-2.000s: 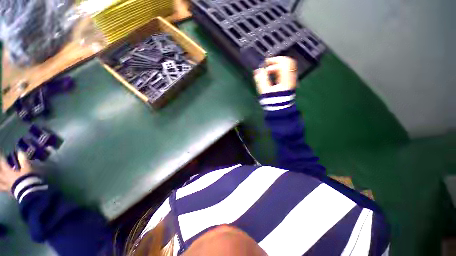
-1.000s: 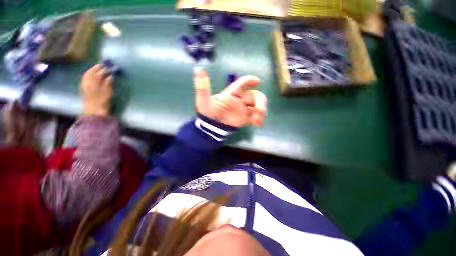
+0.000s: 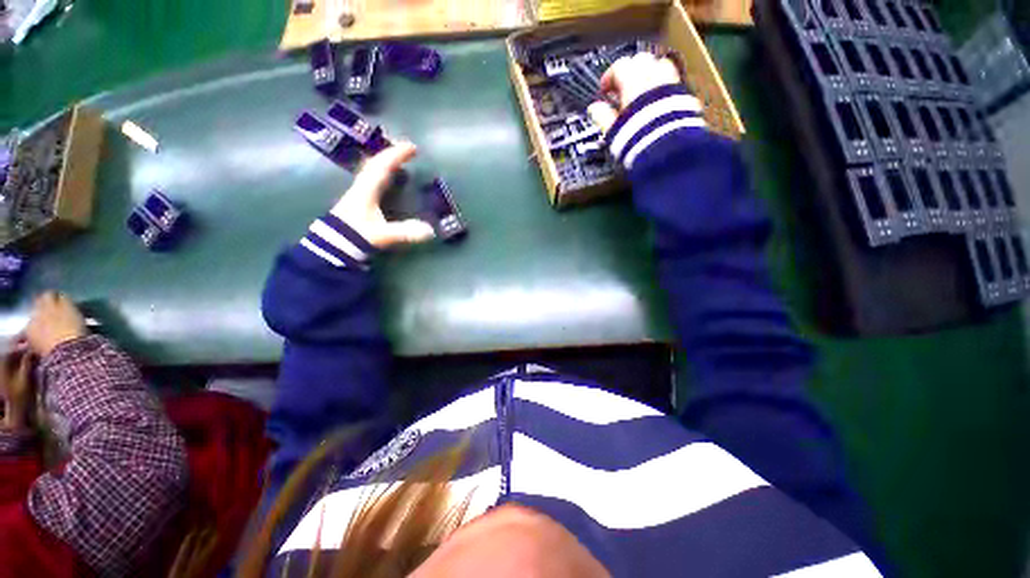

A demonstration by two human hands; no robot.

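My left hand [image 3: 378, 203] is over the bench with thumb and fingers apart. A dark purple device housing [image 3: 447, 211] lies just right of it, and more housings [image 3: 328, 130] lie by its fingertips. My right hand [image 3: 640, 85] reaches into the open cardboard parts box [image 3: 723, 104], fingers curled down among loose dark faceplates [image 3: 576, 133]. Whether it grips one is not clear. Finished units [image 3: 892, 130] lie in rows on a black foam stack [image 3: 892, 282] at the right.
A neighbour's hand [image 3: 54, 324] and checked sleeve are at the lower left, near another parts box [image 3: 77, 169]. Two housings [image 3: 156, 218] and a small white piece [image 3: 140, 137] lie on the left of the bench. A wooden board [image 3: 418, 17] runs along the far side.
My right hand has moved left from the foam stack into the parts box. My left hand has moved left and down beside the housings. The camera view has shifted.
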